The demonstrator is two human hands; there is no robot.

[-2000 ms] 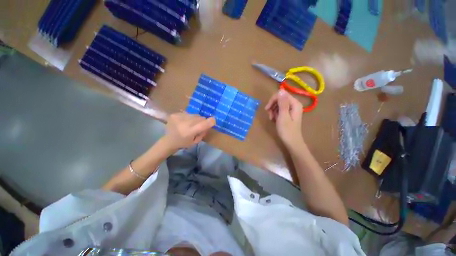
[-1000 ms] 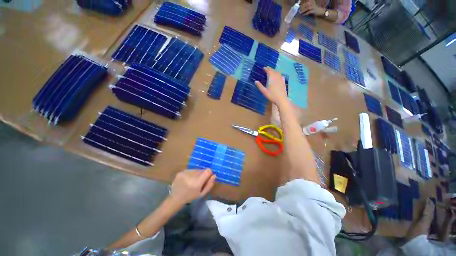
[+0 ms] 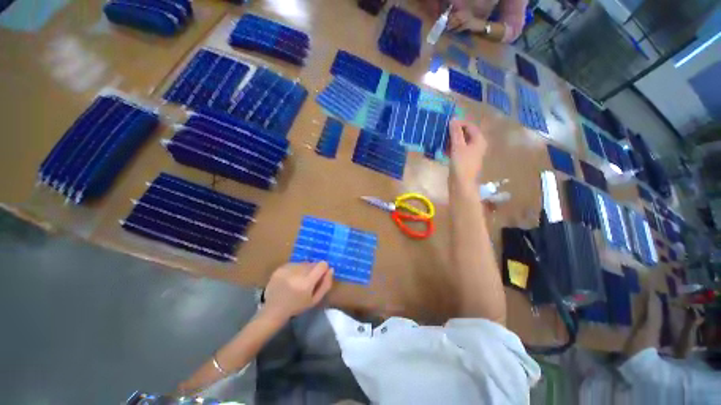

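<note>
A bright blue solar cell [image 3: 352, 251] with pale dashed lines lies near the table's front edge. A lighter strip crosses its middle. My left hand [image 3: 296, 289] pinches its lower left edge. My right hand [image 3: 468, 146] is stretched out over the far cells, fingers closed on the right end of a navy cut cell piece [image 3: 413, 126] with pale lines. The piece overlaps other cells over a teal mat, so its outline is partly unclear. Scissors [image 3: 412, 215] with yellow and red-orange loops lie right of the blue cell.
Tabbed cell stacks [image 3: 99, 146] and a single tabbed cell [image 3: 188, 215] are at left. At right are a black soldering station [image 3: 568, 257] and a yellow sponge [image 3: 518, 274]. A white bottle [image 3: 492, 190] is beside my right forearm. Another person's hand [image 3: 466, 22] is at the far side.
My right hand left the scissors, reached to the far cells, and now grips a piece, slightly right of where it was. My left hand stays at the blue cell. The view has shifted.
</note>
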